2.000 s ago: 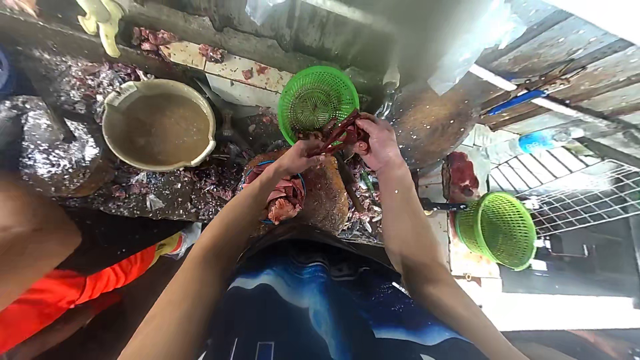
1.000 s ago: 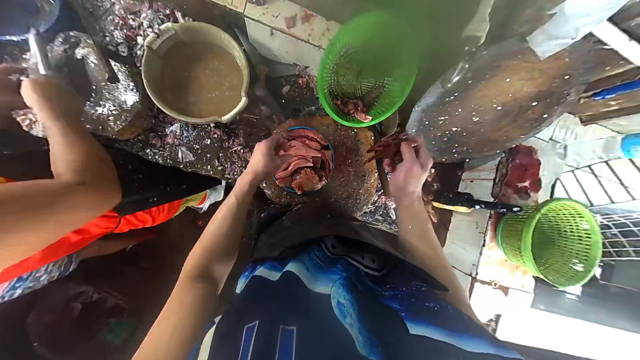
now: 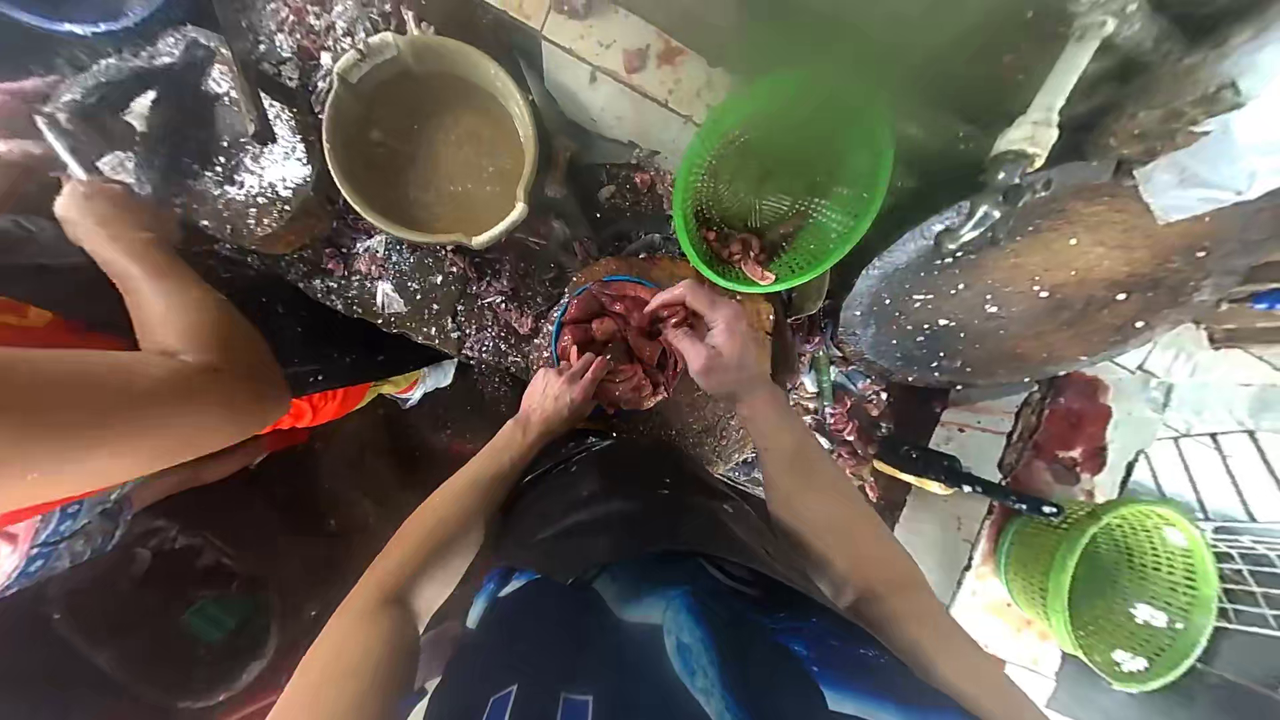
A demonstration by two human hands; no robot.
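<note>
A blue-rimmed bowl (image 3: 557, 335) full of dark red raw meat pieces (image 3: 630, 345) sits on a round wooden block (image 3: 720, 425) in front of my body. On the bowl's lower left edge rests my left hand (image 3: 563, 398), its fingertips on the meat; whether it grips a piece I cannot tell. My right hand (image 3: 715, 338) is at the bowl's right side, its fingers closed on a small dark red meat piece (image 3: 672, 318). Just beyond it, a green plastic colander (image 3: 690, 215) tilts toward me with some meat pieces (image 3: 738, 252) low inside.
A beige basin (image 3: 430, 140) of cloudy water stands at the upper left. At far left a person's arm (image 3: 190, 320) holds a metal-handled tool over another block. Right are a large round board (image 3: 1040, 290), a black-handled knife (image 3: 985, 488) and a green basket (image 3: 1140, 590). Scraps litter the counter.
My right hand has moved left from beside the block to the bowl of meat. One second ago it held dark strips; two seconds ago both hands were together near the colander. The view has shifted closer.
</note>
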